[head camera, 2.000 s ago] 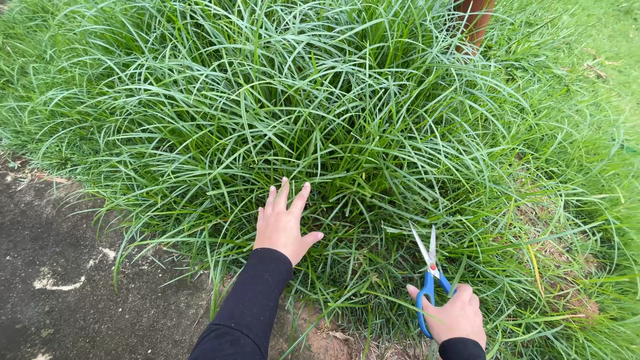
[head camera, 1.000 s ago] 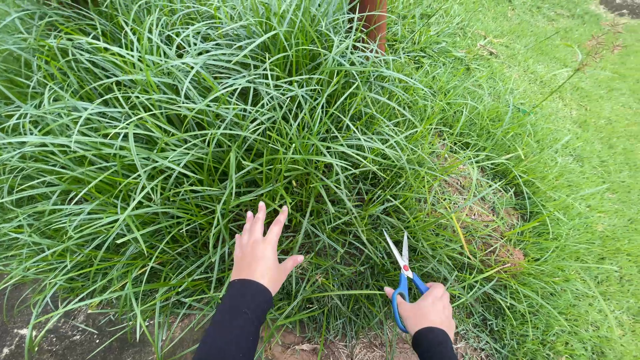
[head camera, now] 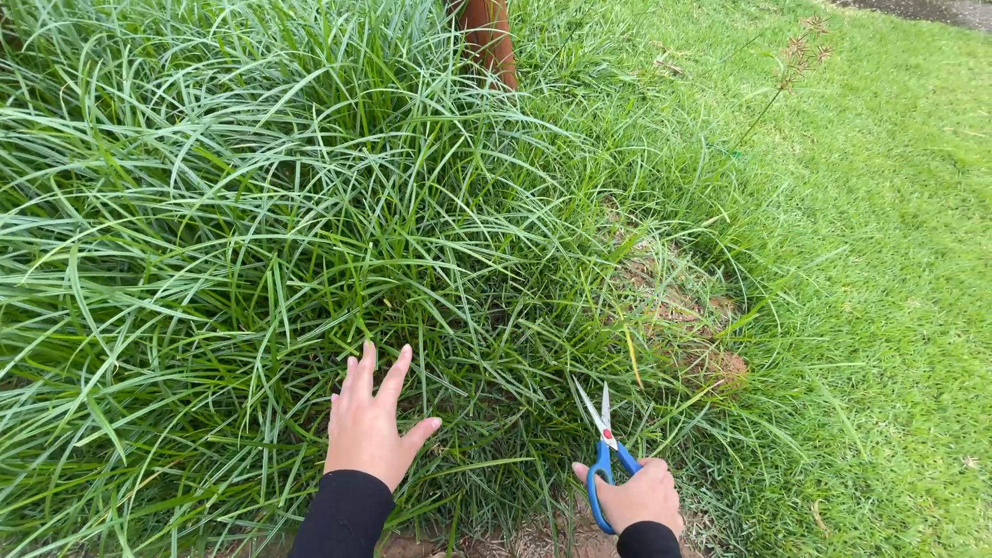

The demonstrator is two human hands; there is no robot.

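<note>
Long green grass blades (head camera: 310, 217) fill the left and middle of the view. My left hand (head camera: 374, 426) is spread over the near side of the clump, its fingers apart and holding nothing. To its right, my right hand (head camera: 637, 496) grips the blue handles of a pair of scissors (head camera: 607, 442). The scissor blades are parted and point away from me, beside some low grass. A black sleeve covers each wrist.
A reddish-brown post (head camera: 490, 43) rises behind the clump. Short lawn (head camera: 891, 271) spreads on the right. A patch of bare reddish soil with dry grass (head camera: 682, 310) lies beyond the scissors. A thin brown seed head (head camera: 802, 58) stands at upper right.
The view has swung to the right, so more lawn shows and the pavement at lower left has left the frame. Both hands keep much the same pose, and the scissors stay parted.
</note>
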